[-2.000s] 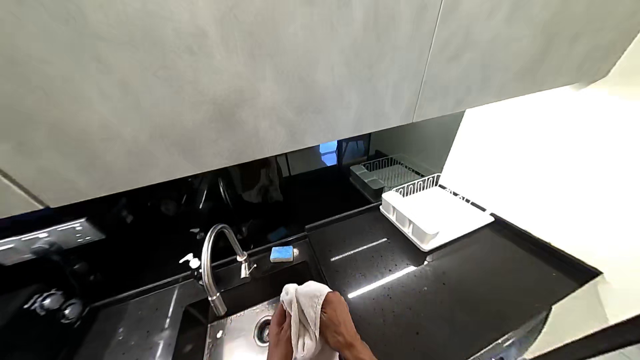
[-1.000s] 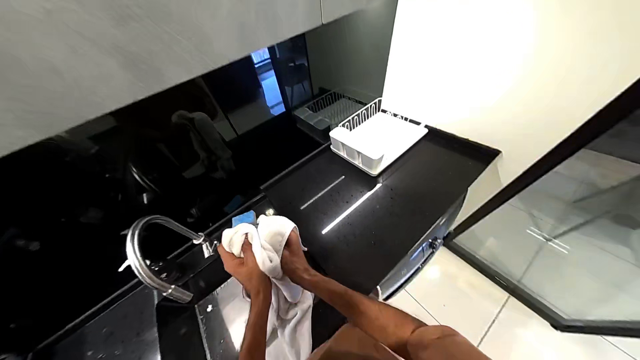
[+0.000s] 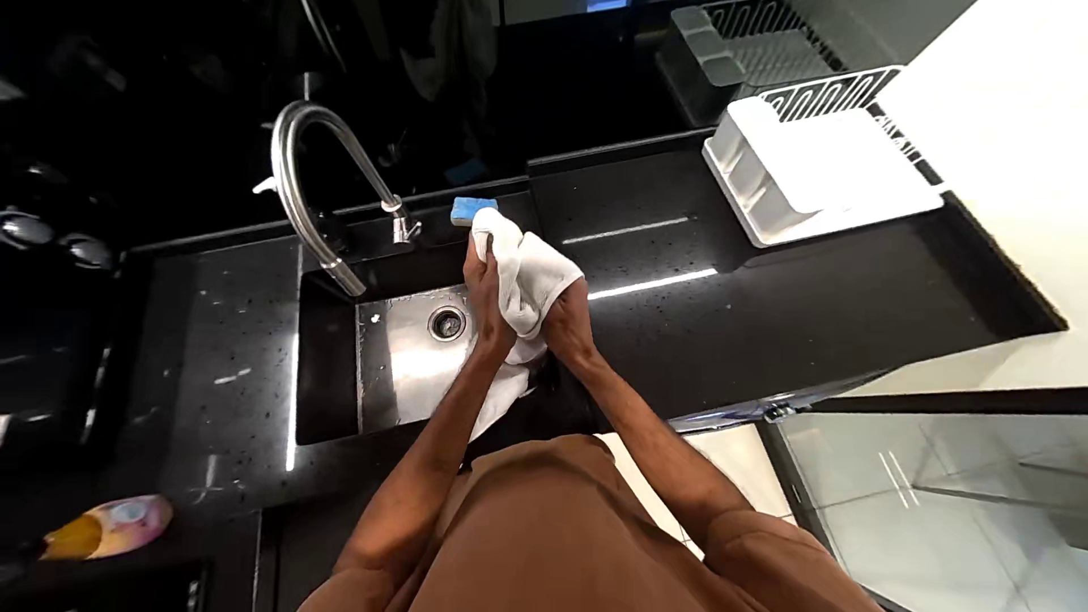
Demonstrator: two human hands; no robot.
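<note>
A white cloth (image 3: 537,270) is bunched between my two hands, over the right side of the sink, and part of it hangs down toward the counter's front edge. My left hand (image 3: 488,293) grips the cloth from the left. On the other side my right hand (image 3: 571,323) holds its right part, fingers partly hidden by the fabric. Whether anything is wrapped inside cannot be seen. Just behind the cloth lies a blue sponge (image 3: 473,210) at the sink's back edge. The steel sink (image 3: 399,357) with its drain is below and left of my hands.
A curved metal faucet (image 3: 293,170) arches over the sink's left side. At the back right stands a white dish rack (image 3: 765,183) on the black countertop (image 3: 680,340). A bottle (image 3: 127,525) of yellow and pink lies at the lower left. Glass panels stand at the lower right.
The view has tilted down, bringing more of the sink and the bottle into sight. Both hands remain on the white cloth, whose folds have shifted.
</note>
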